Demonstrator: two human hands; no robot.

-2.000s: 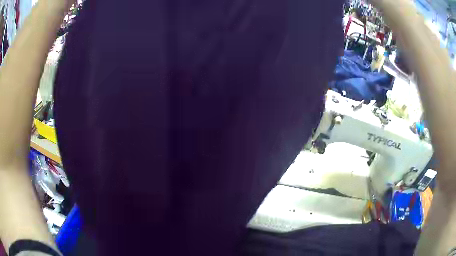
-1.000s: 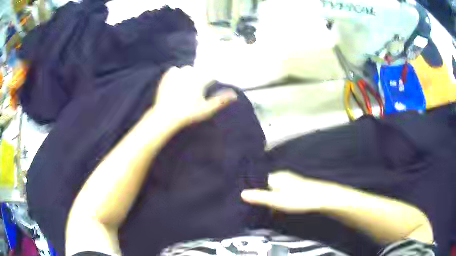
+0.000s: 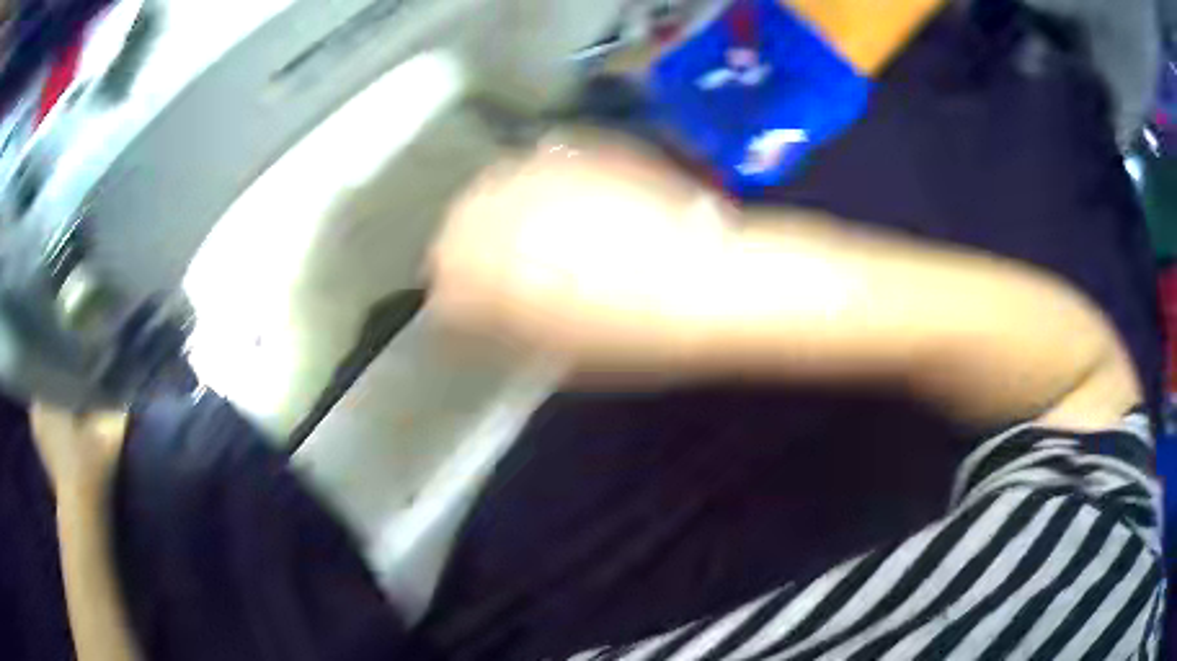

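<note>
My right hand (image 3: 568,245) is blurred and lies over the right part of the pale machine bed (image 3: 387,207), just left of the blue tray (image 3: 762,91). Its fingers are curled, and whether it holds something cannot be told. My left hand (image 3: 84,433) is at the left edge under the sewing machine's needle end (image 3: 78,304), beside the dark garment (image 3: 232,529); its fingertips are hidden. The garment hangs over the near left edge of the machine bed.
More dark cloth (image 3: 671,504) covers the lap and the area right of the machine. An orange board (image 3: 878,26) lies beyond the tray. The white sewing machine head (image 3: 220,116) rises at the upper left.
The view has swung right. My right hand has moved from the cloth to over the machine bed. My left hand and the garment are now at the left, near the needle end.
</note>
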